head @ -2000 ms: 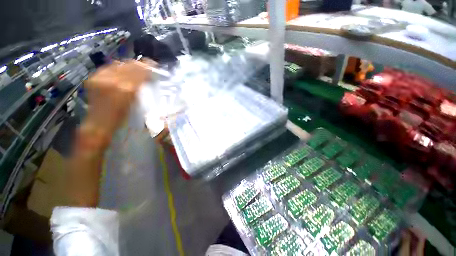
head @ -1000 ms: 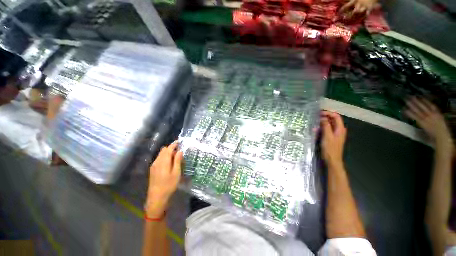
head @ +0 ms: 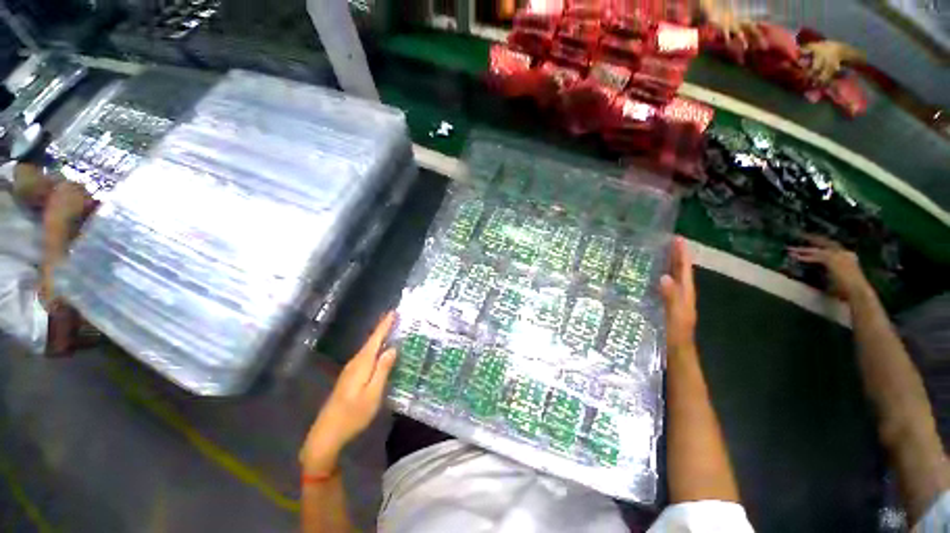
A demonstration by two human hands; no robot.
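A clear blister tray [head: 531, 468] with rows of green circuit boards [head: 545, 307] lies in front of me, glare over its middle. Boards show through the clear plastic in the near rows; the far row looks darker. My left hand [head: 359, 390] holds the tray's left edge, fingers along the side. My right hand [head: 679, 297] holds its right edge. Whether the tray rests on the bench or is lifted, I cannot tell. A thick stack of blister trays [head: 234, 219] stands to the left.
Red bubble bags [head: 604, 73] are heaped beyond the tray on the green belt [head: 417, 78]. A dark loose board pile [head: 781, 187] lies right of them. Another person's hand [head: 828, 260] reaches to it; other hands [head: 828, 60] touch red bags. A person's arm [head: 63, 224] is at far left.
Since one second ago, the tray sits slightly lower and right in view, both hands still on its sides. Two seconds ago my left hand was raised, blurred, near the tray stack.
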